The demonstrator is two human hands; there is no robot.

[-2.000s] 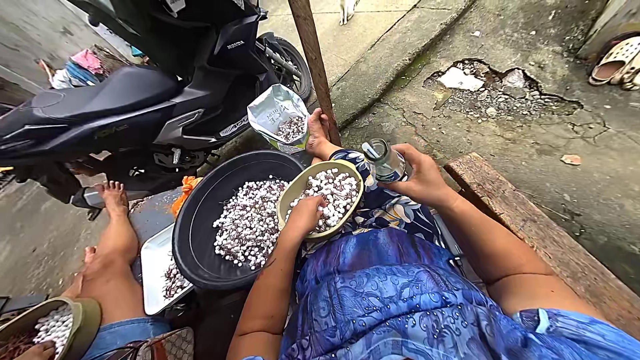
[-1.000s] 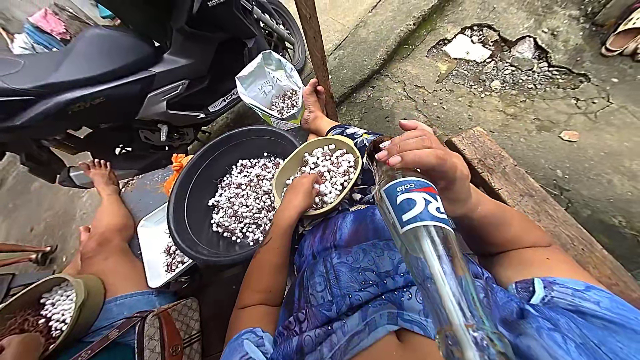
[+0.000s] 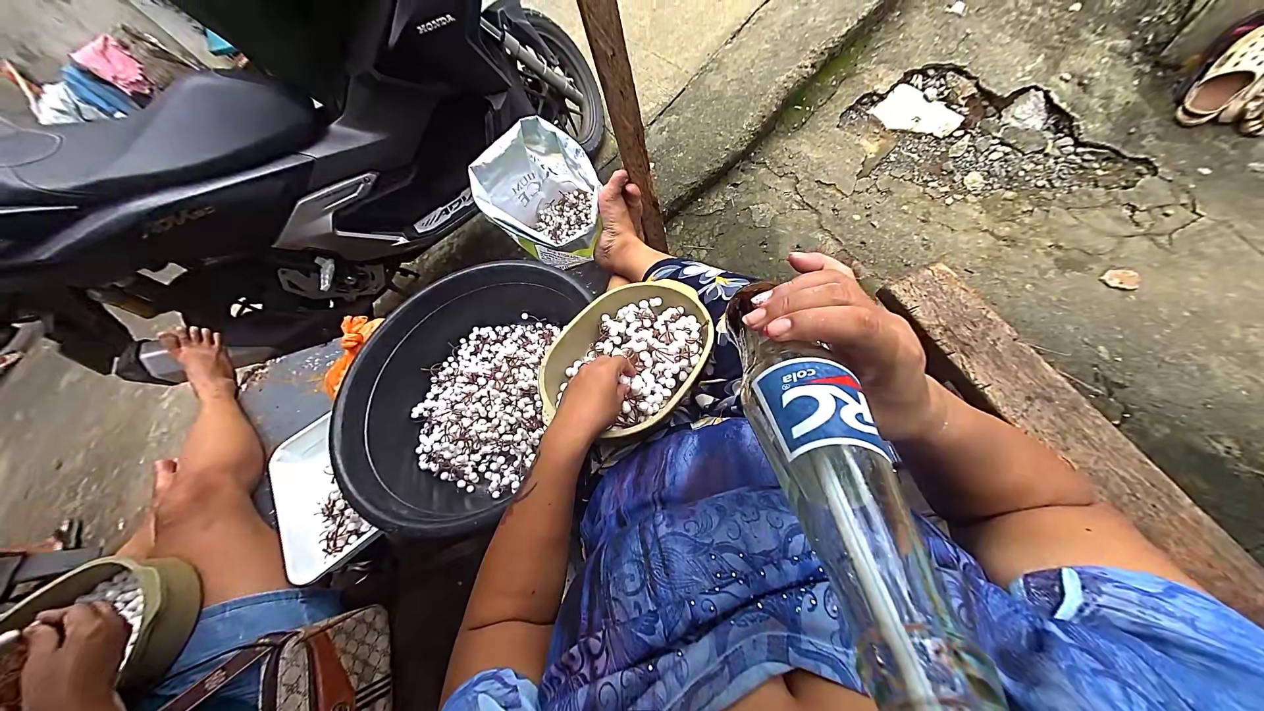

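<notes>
A clear RC Cola glass bottle [image 3: 829, 464] with a pale straw-like stick inside and a dark far end slants up toward the camera. My right hand [image 3: 834, 321] grips it near that end. My left hand [image 3: 597, 393] rests with bent fingers in an oval yellow-green bowl [image 3: 703, 314] on my lap, among small white balls with thin brown strands [image 3: 652, 360]; its fingertips are partly hidden, so whether it pinches anything is unclear. Left of the bowl, and next to it, a wide black basin [image 3: 380, 434] holds many more such balls.
An open foil bag [image 3: 518, 173] of balls stands beyond the basin, near a wooden post [image 3: 627, 118]. A white tray [image 3: 296, 494] lies left. Another person's hand [image 3: 74, 652] is in a green bowl [image 3: 178, 612]. A motorcycle [image 3: 247, 168] and a rough plank [image 3: 1066, 415] flank the seat.
Two seconds ago the bottle was lower, over my lap; my right hand has since raised it close to the camera, tilted. My left hand has stayed in the oval bowl.
</notes>
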